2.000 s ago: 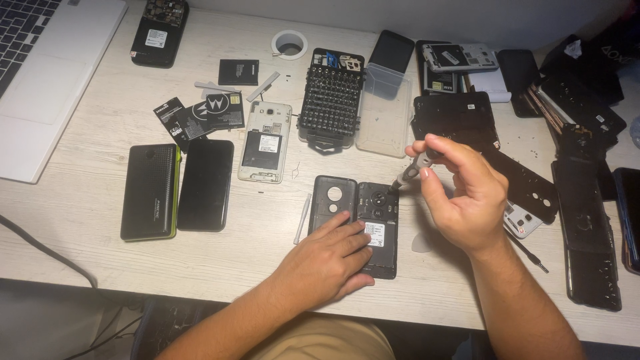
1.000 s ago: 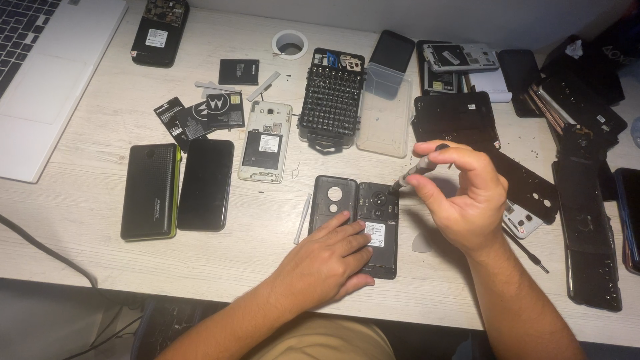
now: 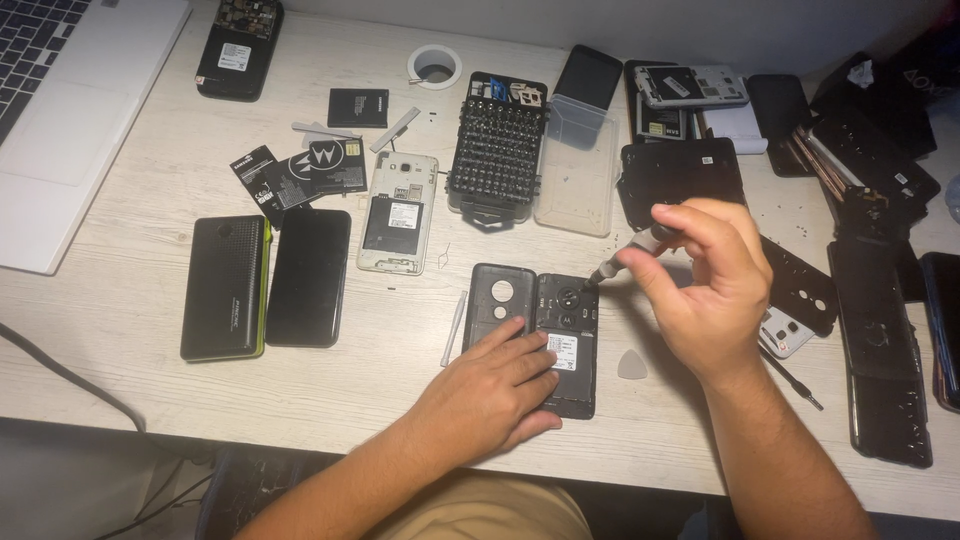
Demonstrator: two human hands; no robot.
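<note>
An opened Motorola phone (image 3: 582, 375) lies near the table's front edge, its inner side up. Against its left side is a black back cover (image 3: 484, 285) with two round holes. My left hand (image 3: 487, 394) lies flat across both, fingers spread, holding them down. In my right hand (image 3: 701, 281), thumb and fingers grip a small screwdriver (image 3: 616, 264), tilted, its tip at the phone's upper right corner beside the camera. A grey triangular pick (image 3: 632, 365) rests to the right of the phone, and a thin light pry tool (image 3: 454, 328) to the left of the cover.
A screwdriver bit case (image 3: 496, 154) stands behind, beside a clear plastic lid (image 3: 574, 191). Left of it are a phone with its back off (image 3: 399, 214), loose batteries (image 3: 337, 165), a power bank (image 3: 225, 289) and a laptop (image 3: 105, 112). Phone parts (image 3: 885, 352) and loose screws lie at right.
The fingers of my right hand have shifted around the screwdriver's handle, while its tip stays at the phone's upper right corner. My left hand has not moved.
</note>
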